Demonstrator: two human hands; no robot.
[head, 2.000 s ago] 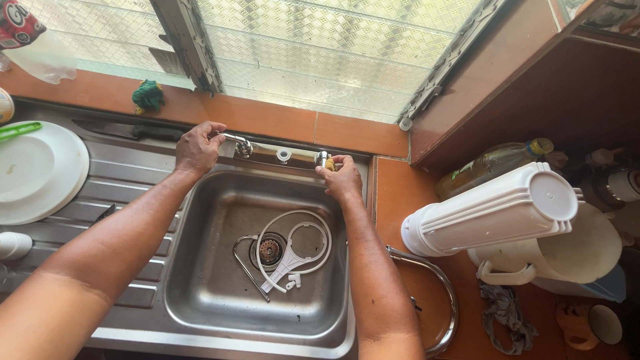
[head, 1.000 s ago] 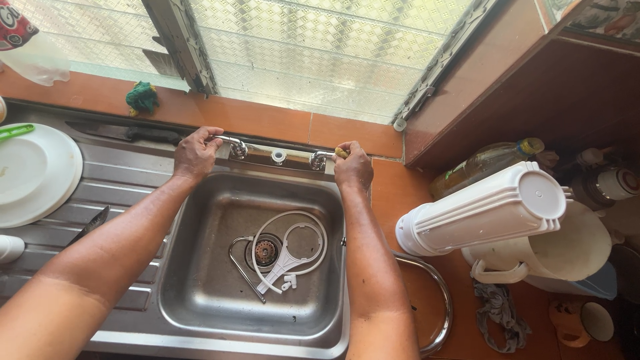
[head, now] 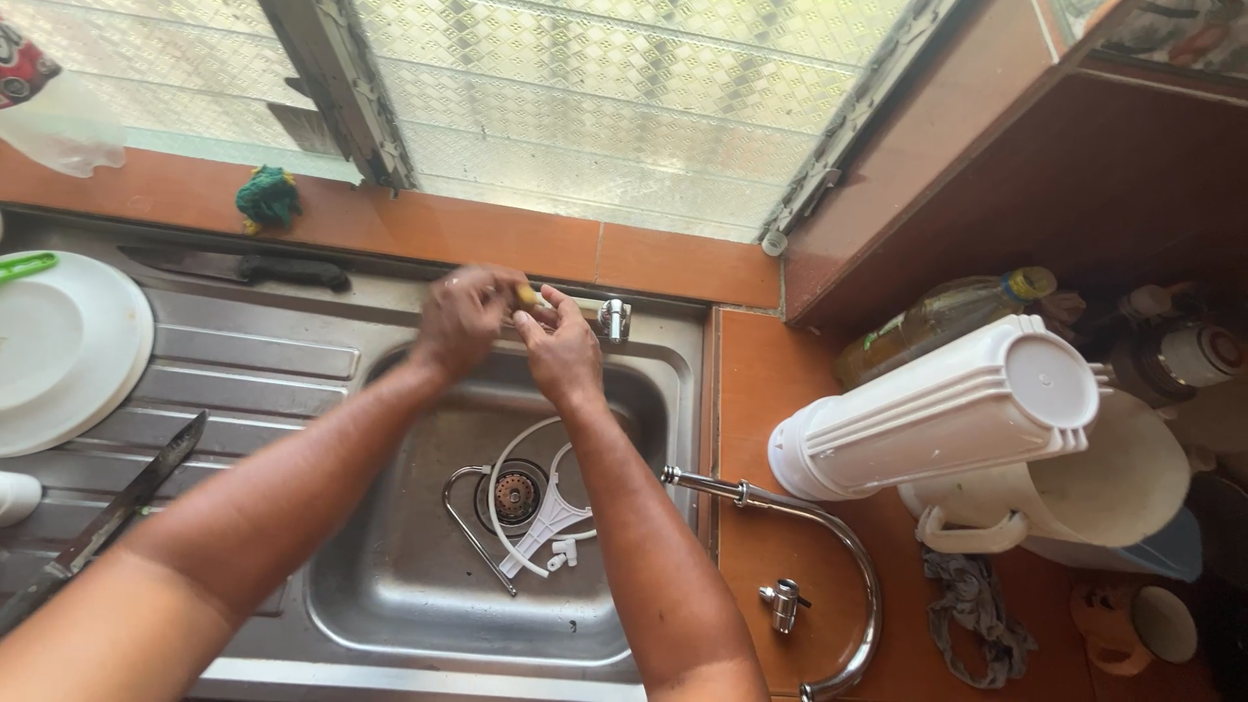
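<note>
My left hand (head: 470, 320), blurred, is at the back rim of the steel sink (head: 390, 585), close to my right hand (head: 564, 353). A small yellowish piece (head: 526, 294) shows at the fingertips of my right hand, against those of the left. Both hands hide much of the chrome faucet base, whose right valve (head: 614, 320) stands just right of them. In the basin lie a white plastic ring wrench (head: 538, 526), a white tube (head: 499, 468), a thin chrome spout (head: 468, 522) and small white fittings (head: 564, 554), near the drain strainer (head: 515, 495).
Knives (head: 292, 271) (head: 127, 497) and white plates (head: 141, 331) lie on the drainboard. A green scrubber (head: 268, 198) sits on the sill. Right of the sink are a curved chrome spout (head: 868, 575), a chrome valve (head: 784, 604), a white filter housing (head: 936, 409), a pitcher (head: 1111, 478) and a bottle (head: 916, 322).
My hands were apart at opposite ends of the faucet base. They have come together over its left and middle part, the right hand moving left with the yellowish piece.
</note>
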